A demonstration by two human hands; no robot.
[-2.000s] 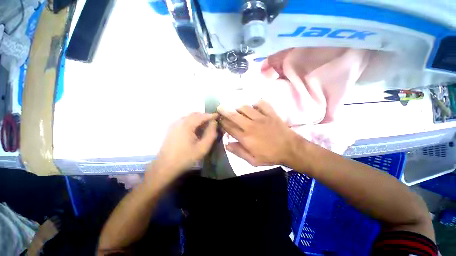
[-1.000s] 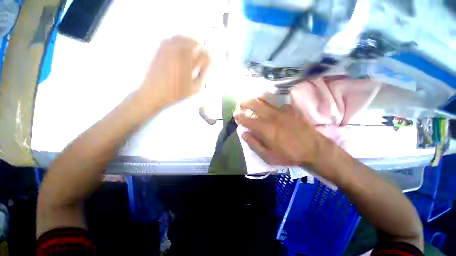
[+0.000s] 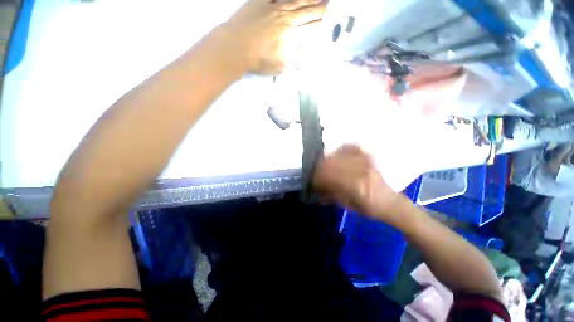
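The olive green band (image 3: 310, 129) runs from the bright area left of the machine head down over the table's front edge. My right hand (image 3: 349, 176) is closed on the band near that edge and is blurred. My left hand (image 3: 274, 34) is at the far side of the table, left of the machine head, with its fingers partly cut off by the top edge; glare hides what lies under it. The pale pink garment (image 3: 434, 85) is bunched under the machine head (image 3: 428, 31), mostly washed out by glare. The needle area is blurred.
The table's front edge carries a measuring scale (image 3: 226, 190). Blue plastic baskets (image 3: 377, 251) stand below, with a white basket (image 3: 444, 184) to the right. Small tools with green and yellow parts (image 3: 495, 129) lie at the table's right. Pink cloth (image 3: 429, 302) lies low at the right.
My left hand has moved from the band to the far side of the table. My right hand has come down the band toward the front edge. The view has turned right.
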